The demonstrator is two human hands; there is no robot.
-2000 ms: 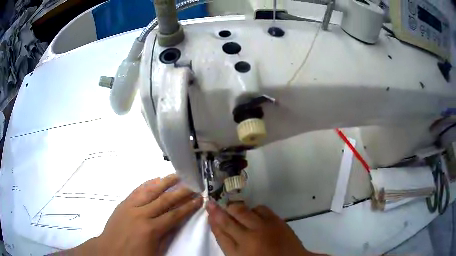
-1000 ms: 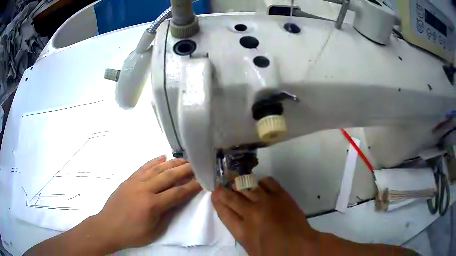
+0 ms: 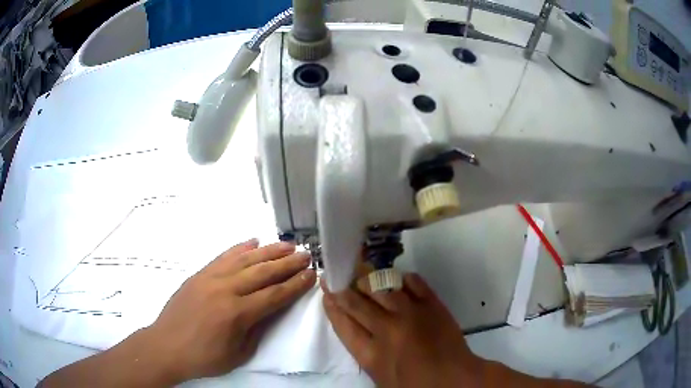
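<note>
A white garment panel (image 3: 98, 227) with dark stitched or marked lines lies on the white table, left of and under the sewing machine head (image 3: 394, 136). My left hand (image 3: 235, 303) lies flat on the cloth, fingers reaching to the presser foot (image 3: 314, 258), which is partly hidden by the machine's front lever. My right hand (image 3: 401, 322) is on the cloth's right edge, just right of the foot, its fingertips partly behind the cream knob (image 3: 385, 280). Whether its fingers pinch the cloth is hidden.
A machine lamp (image 3: 220, 117) hangs at left. At right are a red stick (image 3: 539, 235), a white strip (image 3: 525, 273), a bundle of small cut pieces (image 3: 610, 292) and green-handled shears (image 3: 659, 299). A control panel (image 3: 658, 57) stands top right. Cloth heaps (image 3: 30, 68) are far left.
The panel has shifted up and slightly left since the earliest frame. The machine appears further right in view. Both hands remain by the foot; the left now lies flatter.
</note>
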